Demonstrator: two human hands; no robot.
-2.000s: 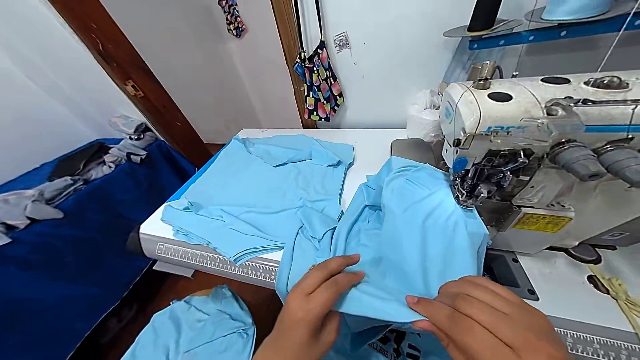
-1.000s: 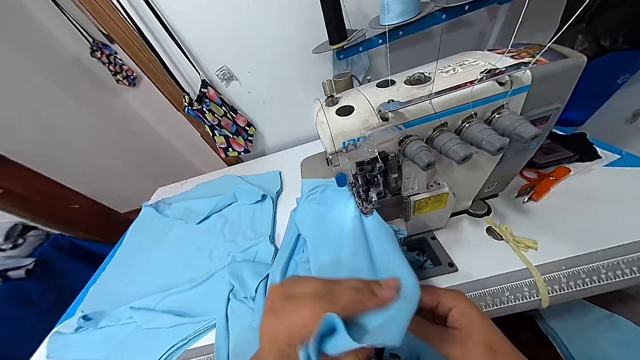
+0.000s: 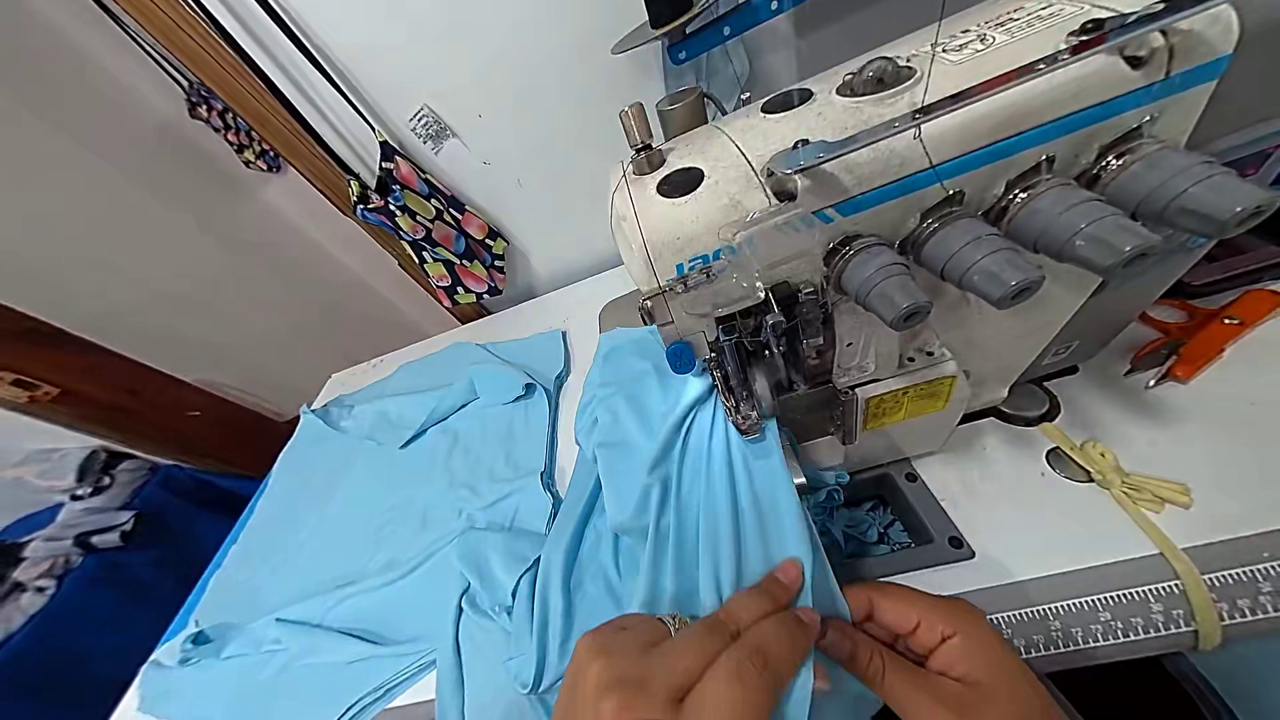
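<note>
Light blue knit fabric (image 3: pixel 670 480) runs from under the presser foot of a white Jack overlock sewing machine (image 3: pixel 720 220) down to the table's front edge. My left hand (image 3: pixel 690 655), with a ring on one finger, lies on the fabric and pinches its right edge. Close against it, my right hand (image 3: pixel 930 650) grips the same edge between thumb and fingers. To the left, more light blue fabric pieces (image 3: pixel 370 500) lie spread on the white table. Blue trimmings (image 3: pixel 865 525) sit in the recess beside the machine's foot.
Orange-handled scissors (image 3: pixel 1210 335) lie right of the machine. A yellow knotted strip (image 3: pixel 1150 510) hangs over the measuring tape (image 3: pixel 1110 615) on the table's front edge. Patterned pouches, one of them large (image 3: pixel 440 230), hang by the wall. Dark blue cloth (image 3: pixel 110 600) is at the lower left.
My left hand, raised with a fold of fabric a second ago, now lies on the fabric's edge beside my right hand. The view has swung right and moved closer to the machine.
</note>
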